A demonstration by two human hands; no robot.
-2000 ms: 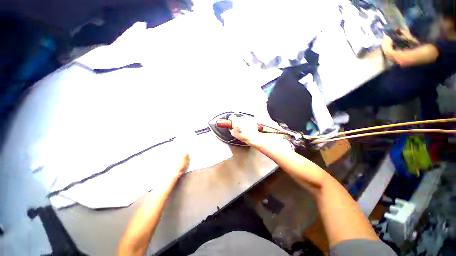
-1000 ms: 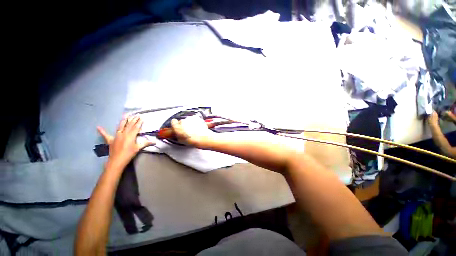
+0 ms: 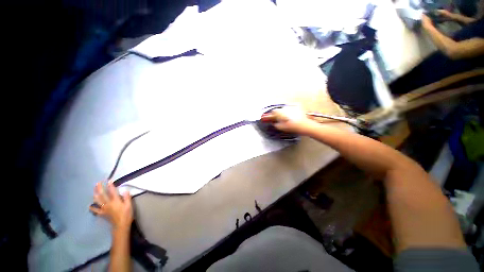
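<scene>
A white garment panel (image 3: 196, 164) lies flat on the pale pressing table, with a long dark seam strip (image 3: 186, 151) running across it. My right hand (image 3: 284, 119) grips the reddish handle of the steam iron (image 3: 273, 130), which rests at the strip's right end; hand and iron are somewhat blurred. My left hand (image 3: 113, 204) is spread, palm down, at the panel's lower left corner, by the strip's left end. Its fingertips touch the cloth.
A black round item (image 3: 350, 79) is at the table's right side. The yellow-tan iron hose (image 3: 424, 93) runs off right. Another person's arm (image 3: 451, 42) is at the upper right. White cloth (image 3: 331, 21) is heaped at the back. A dark band (image 3: 178, 55) lies at the upper left.
The iron in my right hand has moved right along the strip, away from my left hand. My left hand is lower in view. More of the dark strip shows, and the view has shifted.
</scene>
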